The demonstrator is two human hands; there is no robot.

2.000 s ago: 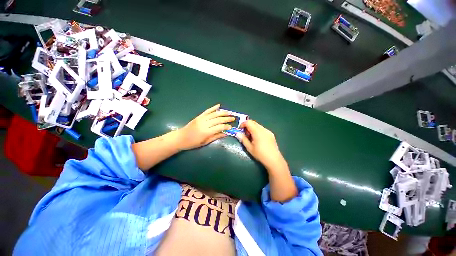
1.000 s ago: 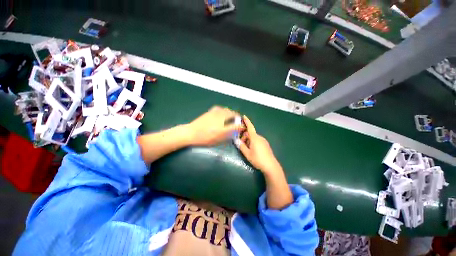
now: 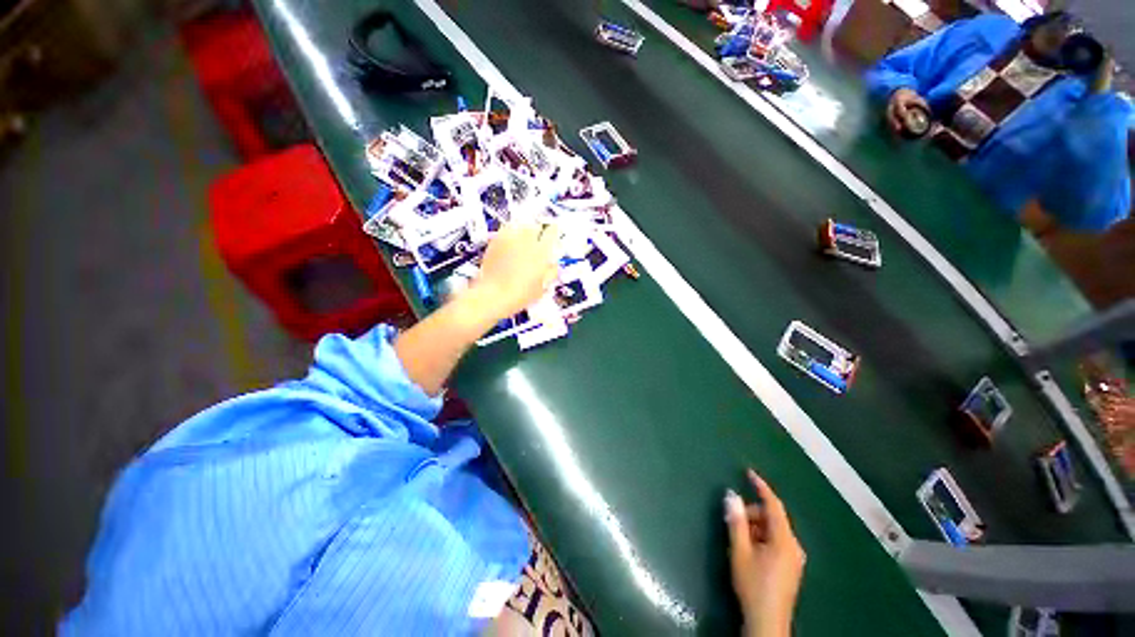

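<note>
A large tangled pile of white frames (image 3: 429,224) with blue cells and reddish-brown parts lies on the green bench at the left. My left hand (image 3: 517,264) reaches over the pile's near side, its fingertips at the white frames; whether it grips one cannot be told. My right hand (image 3: 762,541) is over the bare bench surface at the lower middle, thumb and fingers apart, with nothing seen in it.
A pale rail (image 3: 734,355) divides the bench from the green belt (image 3: 734,224), which carries several spaced units (image 3: 818,356). A grey post (image 3: 1021,570) crosses at lower right. Red stools (image 3: 280,212) stand at left. A black strap-like item (image 3: 396,56) lies beyond the pile. Another person (image 3: 996,112) sits across the belt.
The view has turned left. The unit is no longer seen between my hands. My left hand has moved to the pile; my right hand has separated from it and opened.
</note>
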